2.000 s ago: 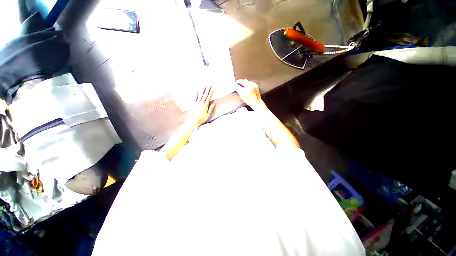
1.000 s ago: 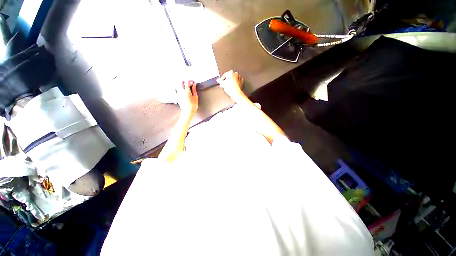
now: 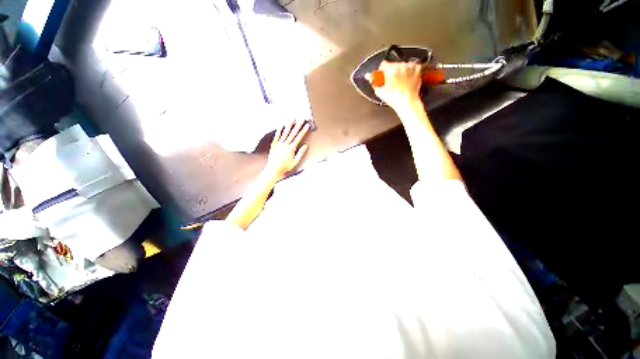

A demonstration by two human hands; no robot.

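A white garment panel (image 3: 281,84) lies on the ironing table cover (image 3: 344,130), glaring in the light. A thin dark line runs down it. My left hand (image 3: 286,147) lies flat with its fingers spread on the panel's near edge, holding nothing. My right hand (image 3: 401,83) is closed around the orange handle of the steam iron (image 3: 365,78), to the right of the panel. The iron's soleplate is on or close to the cover; its pointed end faces left. A braided cord (image 3: 467,70) leaves the iron's rear to the right.
A smartphone (image 3: 163,43) lies on the cover at the far left, mostly washed out by glare. A stack of pale panels (image 3: 84,182) with a dark strip sits at left, off the table. Dark cloth (image 3: 547,161) hangs at right. Blue items lie low at left.
My right hand has left the panel's near edge and taken hold of the iron's handle. The iron has turned slightly. My left hand has opened out flat at the panel's edge.
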